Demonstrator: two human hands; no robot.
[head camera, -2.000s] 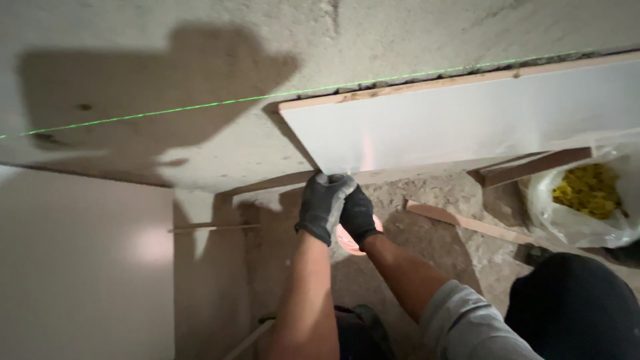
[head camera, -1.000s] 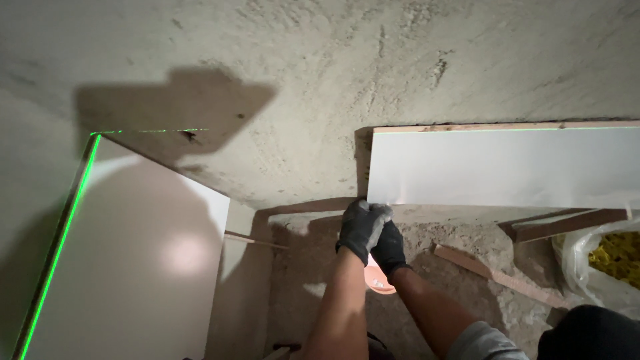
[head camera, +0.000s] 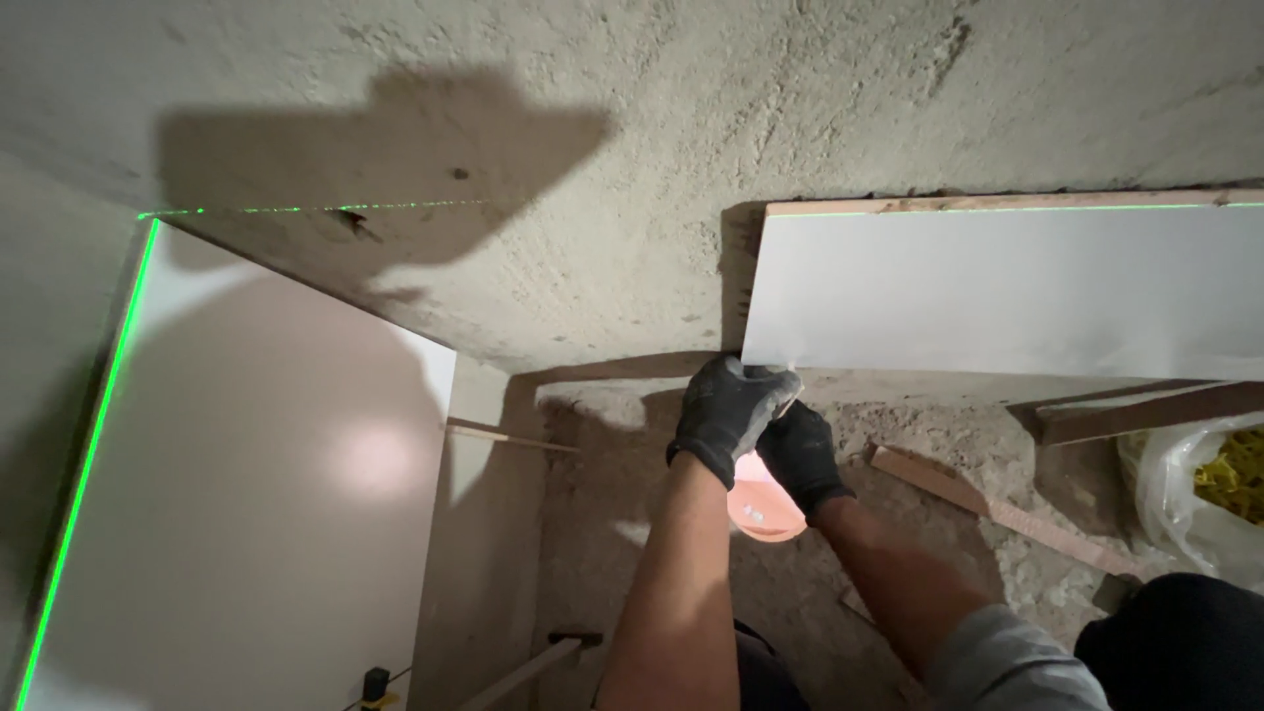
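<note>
A long white wall tile stands against the rough concrete wall, and a green laser line runs along its top edge. My left hand, in a black and grey work glove, is at the tile's lower left corner with its fingers curled. Close beside it, slightly lower, is my gloved right hand, its fingers partly hidden by the left. Whether either hand grips the tile or some small piece cannot be made out. Behind the wrists, low down, lies a round pinkish container with small pale pieces in it.
Another large pale tile stands at left, with a laser line on its far edge. A thin stick juts from its side. A wooden strip lies on the rubble floor. At right are a plank and a plastic bag of yellow pieces.
The view has shifted left, showing more of the left tile. Both hands remain together at the lower left corner of the long tile.
</note>
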